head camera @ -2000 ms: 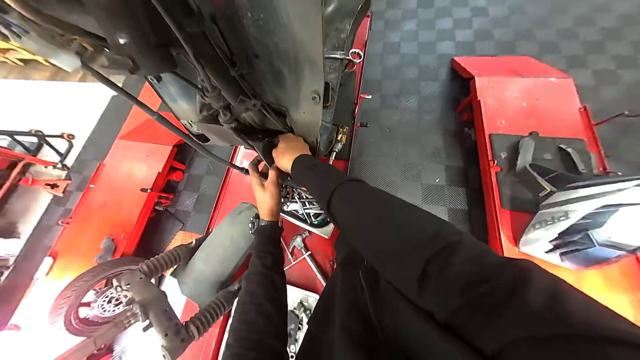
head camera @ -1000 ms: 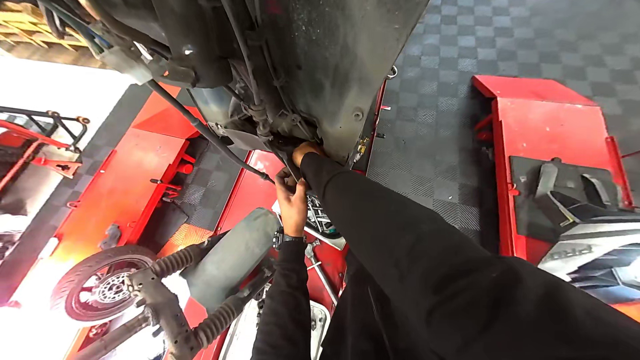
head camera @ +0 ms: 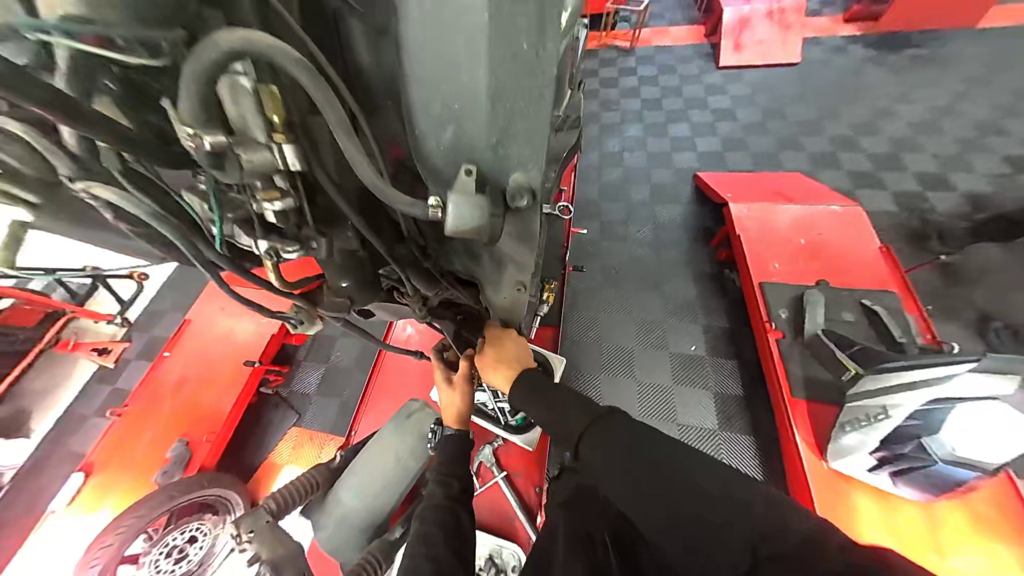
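Both of my hands are at the underside of a scooter or motorcycle body, by its cables and wiring. My left hand (head camera: 454,384), with a black watch at the wrist, has its thumb and fingers bent around a thin dark cable or part. Touching or nearly touching it, my right hand (head camera: 504,357) reaches in under the dark bodywork with its fingers curled. What its fingertips hold is hidden. A thick rubber hose (head camera: 348,136) runs above to a fitting at a grey plastic panel (head camera: 480,88). Below my hands lie a tray of tools (head camera: 524,436) and a hammer (head camera: 504,480).
A red lift table (head camera: 400,352) is under the work. To the right stands another red lift (head camera: 808,248) with fairing parts (head camera: 920,400) on it. A wheel (head camera: 172,536) and a shock absorber spring (head camera: 296,490) are at lower left, beside a further red lift (head camera: 192,360).
The view has shifted, showing more of the hoses and the floor beyond. Both hands stay close together at the same area beneath the bodywork.
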